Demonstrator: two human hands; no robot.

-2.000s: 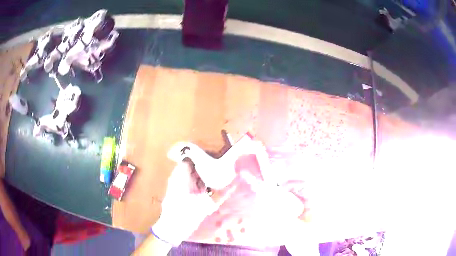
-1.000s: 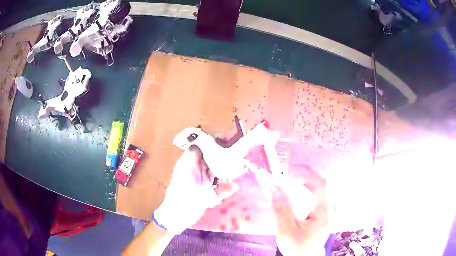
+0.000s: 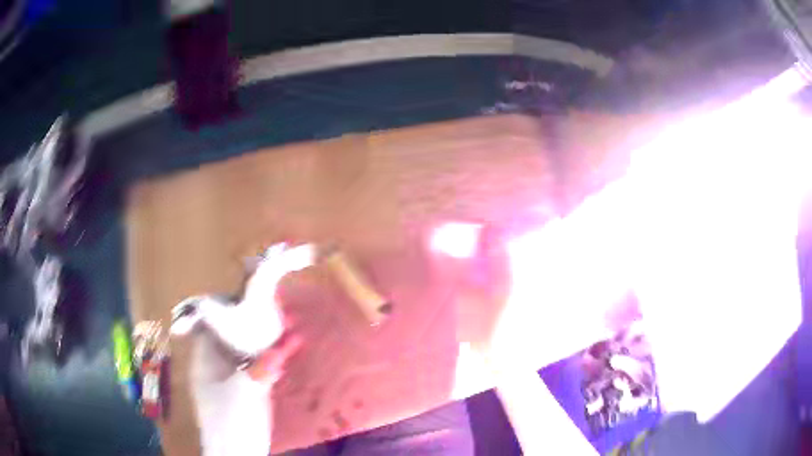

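My left hand (image 3: pixel 233 392), in a white glove, grips a glossy white curved unit (image 3: pixel 258 312) over the brown cardboard mat (image 3: pixel 223 214). The unit's narrow end points up and right. A yellow stick-like tool (image 3: pixel 358 287) with a dark end lies on the mat right of the unit. My right hand (image 3: pixel 483 307) is blurred and washed out by glare, apart from the unit. A small bright white thing (image 3: pixel 456 240) shows at its far end; whether the hand holds it I cannot tell.
Blurred white units (image 3: pixel 44 191) stand on the green bench at the left. A green item (image 3: pixel 123 352) and a red packet (image 3: pixel 153 385) lie at the mat's left edge. A blue bin (image 3: pixel 570 392) with white parts is at lower right. Strong glare covers the right side.
The view has swung right, so the scene sits further left. My right hand has moved away from the unit. The yellow tool now shows on the mat.
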